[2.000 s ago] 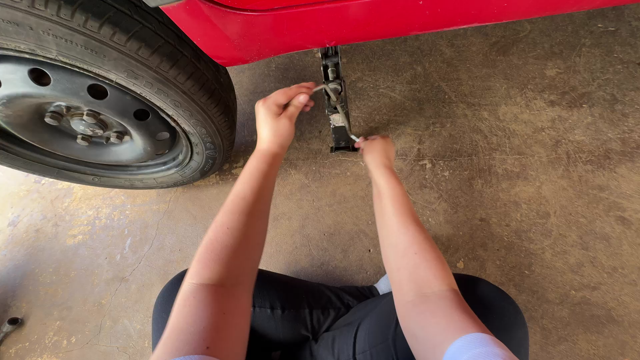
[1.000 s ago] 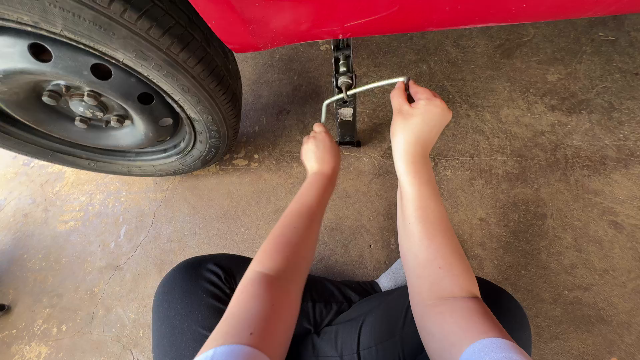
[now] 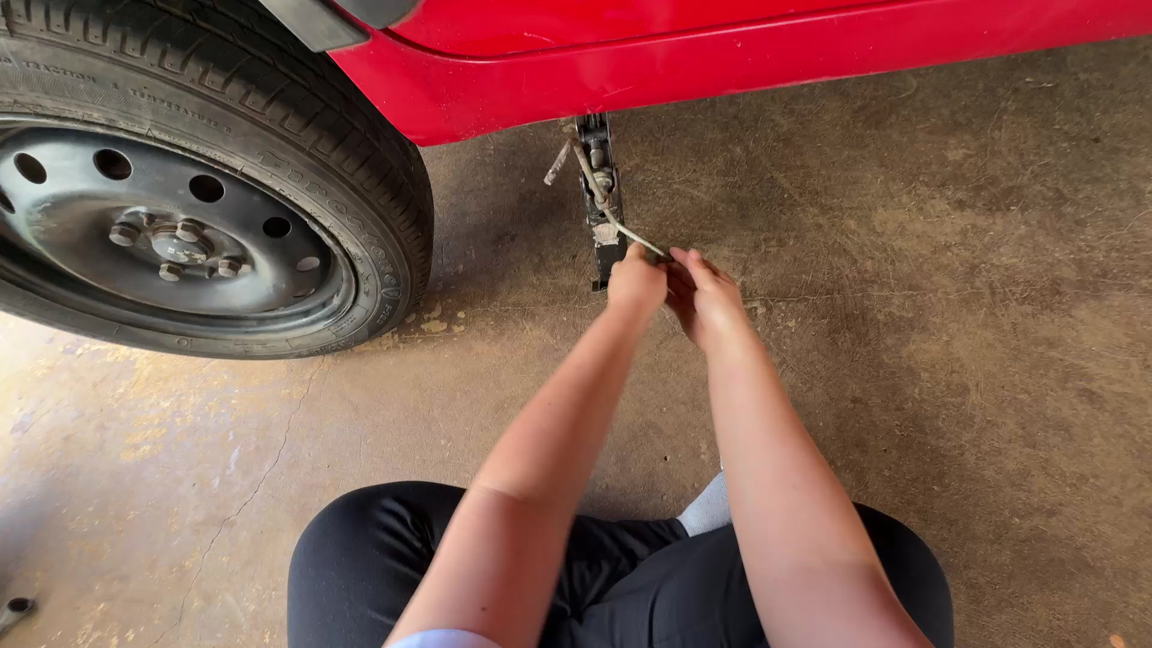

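A black scissor jack [image 3: 605, 255] stands on the concrete floor beneath the sill of a red car [image 3: 531, 90]. A bent metal crank handle [image 3: 621, 227] runs from the jack's screw end down and right to my hands, while its other bent end points to the left. My left hand [image 3: 637, 286] is closed around the near end of the crank. Close beside it, touching that same end, my right hand [image 3: 706, 292] has its fingers partly bent; whether it grips the crank is hidden.
At the upper left is a car wheel with a black steel rim [image 3: 81, 243] and a rubber tire [image 3: 396, 207]. A metal tool end [image 3: 18, 606], perhaps a wrench, lies on the floor at the lower left edge. My crossed legs [image 3: 360, 558] are close below my forearms.
The crank has turned. One second ago my hands were apart at its two bends, the right one higher; now both are together at its near end, below and right of the jack's screw.
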